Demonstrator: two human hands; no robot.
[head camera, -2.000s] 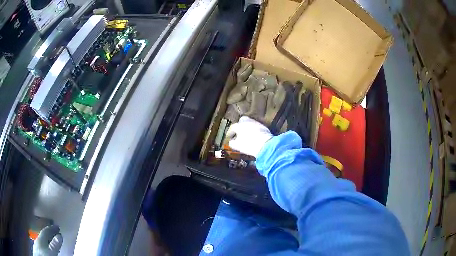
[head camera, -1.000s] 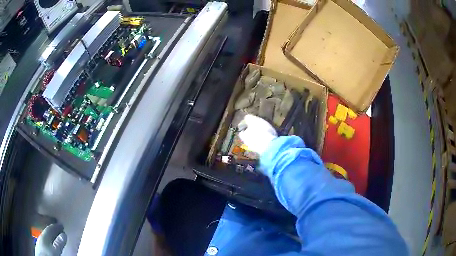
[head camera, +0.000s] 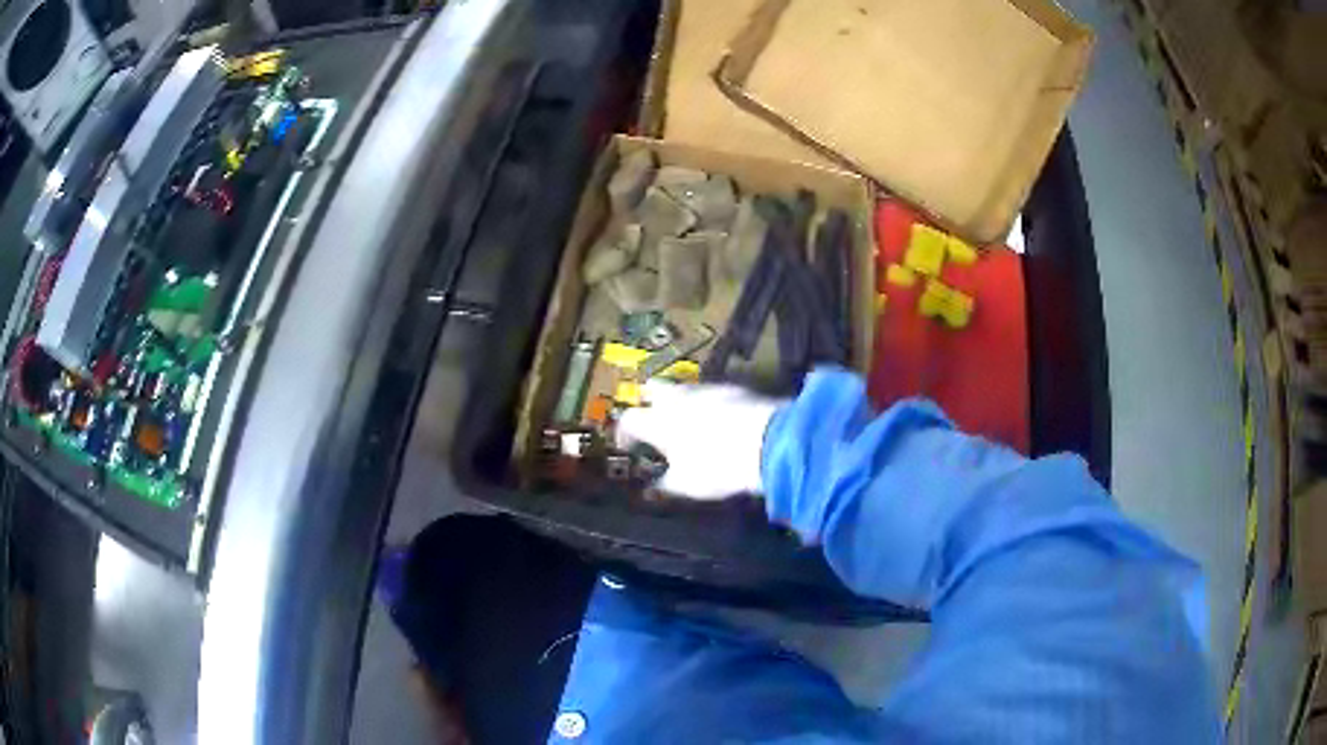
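My right hand (head camera: 702, 437), in a white glove with a blue sleeve, is over the near part of an open cardboard parts box (head camera: 542, 381). Its fingertips are among small orange, yellow and white pieces (head camera: 597, 413); I cannot tell if it holds one. Grey blocks (head camera: 681, 267) lie heaped in the far part of the box, with long black strips (head camera: 793, 299) to their right. My left hand (head camera: 120, 720), gloved, is cut off at the bottom left edge; only a small part shows and its fingers cannot be made out.
A green power board (head camera: 175, 328) with a long silver heatsink (head camera: 124, 218) sits in a dark carrier at left, behind a shiny metal rail (head camera: 277, 437). Yellow blocks (head camera: 939, 269) lie on a red surface (head camera: 982, 357) right of the box. Cardboard lids (head camera: 917, 102) lie behind it.
The view has shifted, so box and board sit further left and higher. My right hand has moved nearer the box's near edge, uncovering yellow and green pieces. My left hand shows less.
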